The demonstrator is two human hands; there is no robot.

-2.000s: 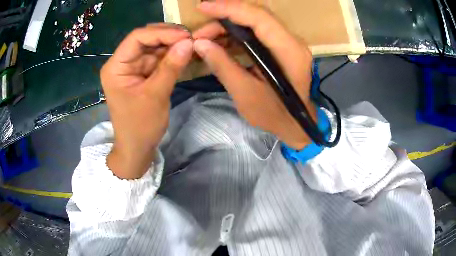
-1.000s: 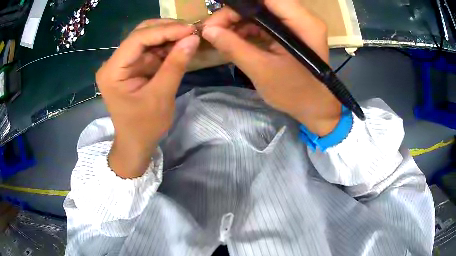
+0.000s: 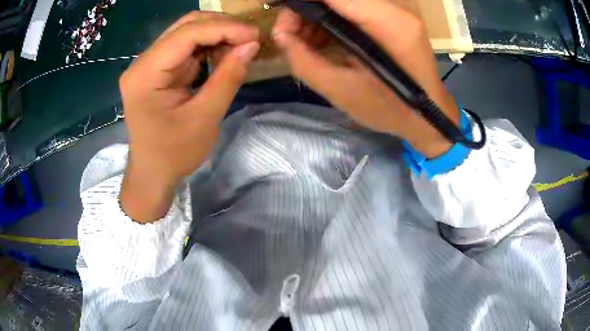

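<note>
My right hand (image 3: 362, 97) holds the black soldering iron (image 3: 396, 81) slantwise, its cord end by the blue wrist band (image 3: 440, 161). Its thumb and a fingertip are near each other over the tan board (image 3: 424, 26). My left hand (image 3: 168, 116) is beside it, thumb and index finger close together above the board's near part. Whether anything tiny is between the left fingertips cannot be told. The iron's tip is not visible. A small pale bit (image 3: 266, 6) shows at the top edge, too small to identify.
A loose pile of small white and reddish components (image 3: 87, 32) lies on the dark green mat (image 3: 145, 32) at left. A white strip (image 3: 37, 32) is farther left. A thin pale wire (image 3: 65, 66) crosses the mat. Blue stands (image 3: 559, 110) are below the bench at right.
The fingertips of my two hands, close together before, have moved apart. My right hand and the iron have shifted right. My left hand has shifted slightly left.
</note>
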